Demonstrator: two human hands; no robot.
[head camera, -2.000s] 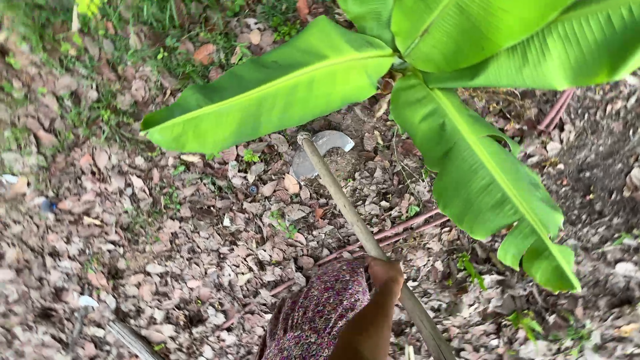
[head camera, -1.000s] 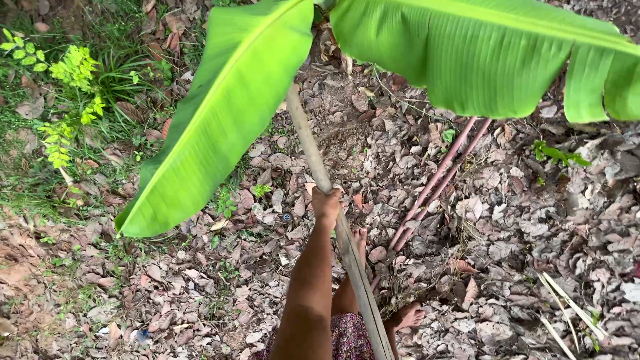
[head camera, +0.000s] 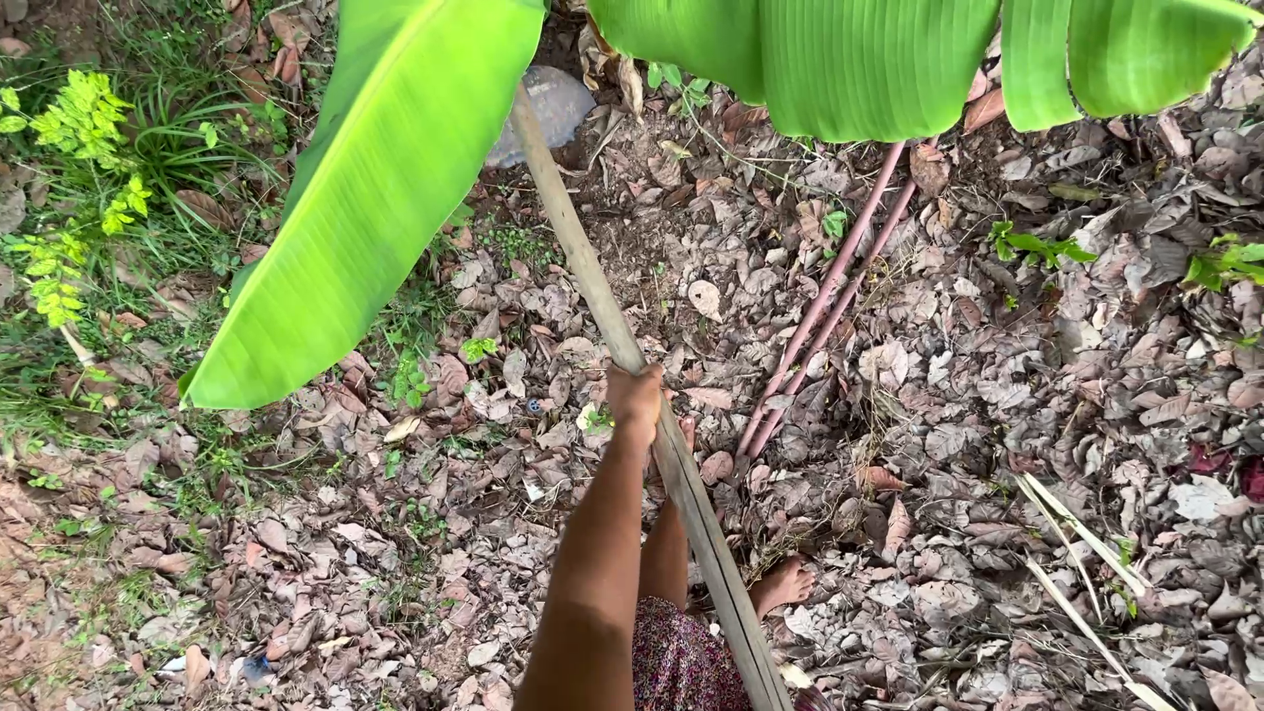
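My left hand (head camera: 635, 400) is closed around the long wooden handle (head camera: 696, 504) of what looks like a hoe, near the middle of the view. The handle slants from the bottom edge up to the left. At its far end a grey, rounded metal blade (head camera: 553, 111) lies on the soil, partly covered by a broad green banana leaf (head camera: 370, 207). How the blade joins the handle cannot be made out. My right hand is out of view, and the handle's near end is cut off by the bottom edge.
Dry leaves (head camera: 474, 583) cover much of the ground. Another banana leaf (head camera: 879, 69) hangs at the top right. Two reddish stems (head camera: 825, 306) lie right of the handle. My bare foot (head camera: 783, 586) is beside it. Pale split sticks (head camera: 1086, 538) lie right; grass (head camera: 197, 148) grows at upper left.
The blade, hidden behind the leaf one second ago, shows again beside it. My left hand stays on the handle throughout. The view has shifted strongly since the first frame.
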